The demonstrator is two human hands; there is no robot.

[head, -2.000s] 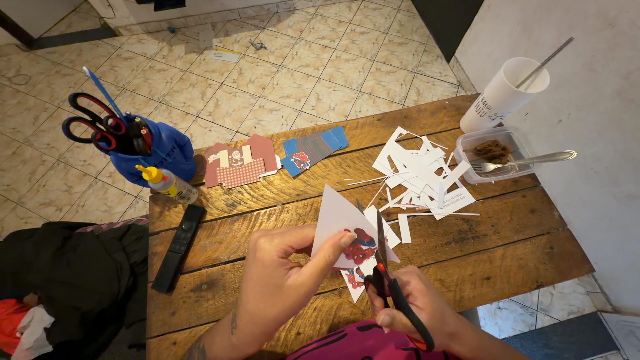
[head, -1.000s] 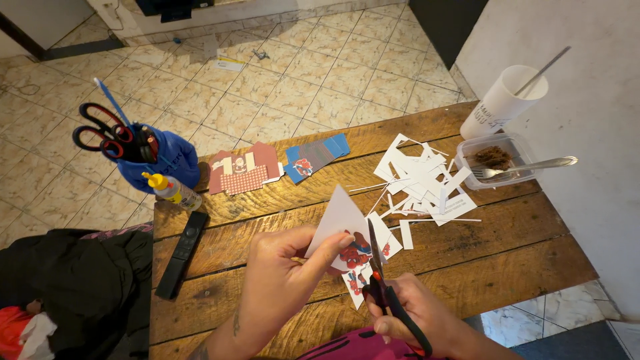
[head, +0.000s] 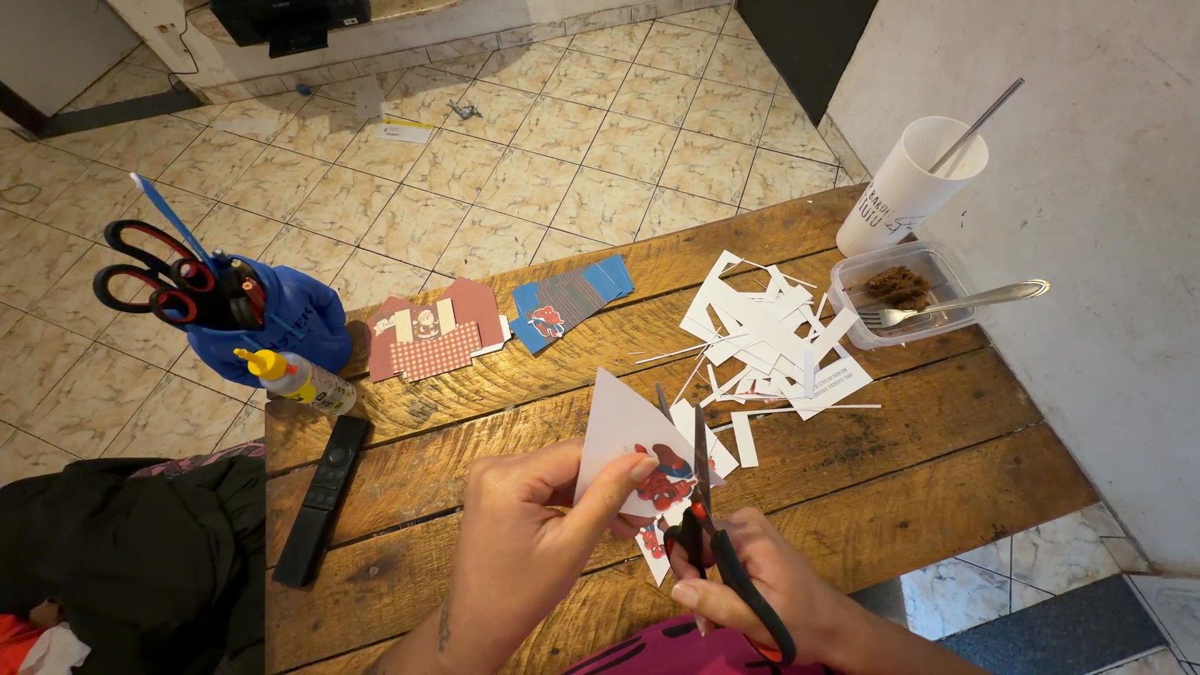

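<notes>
My left hand (head: 553,511) pinches a white sheet of paper (head: 614,422) printed with a red and blue costumed figure (head: 664,483), thumb on top. My right hand (head: 764,586) grips black-and-red handled scissors (head: 701,525) by the loops. Their blades stand apart at the right edge of the sheet, close beside the figure. Under the sheet, another printed piece (head: 653,553) hangs or lies below my left fingers; which one I cannot tell. A heap of white paper offcuts (head: 759,328) lies on the wooden table beyond my right hand.
Red checked cut-outs (head: 436,342) and blue ones (head: 572,300) lie along the far edge of the plank table (head: 412,553). At left are a blue holder (head: 305,323) with scissors, a glue bottle (head: 300,380) and a black remote (head: 323,502). A white cup (head: 905,192) and plastic tub (head: 844,300) with fork (head: 975,298) stand at right.
The scissors' blades, close together one second ago, are now spread apart at the sheet. My left hand keeps its hold on the paper.
</notes>
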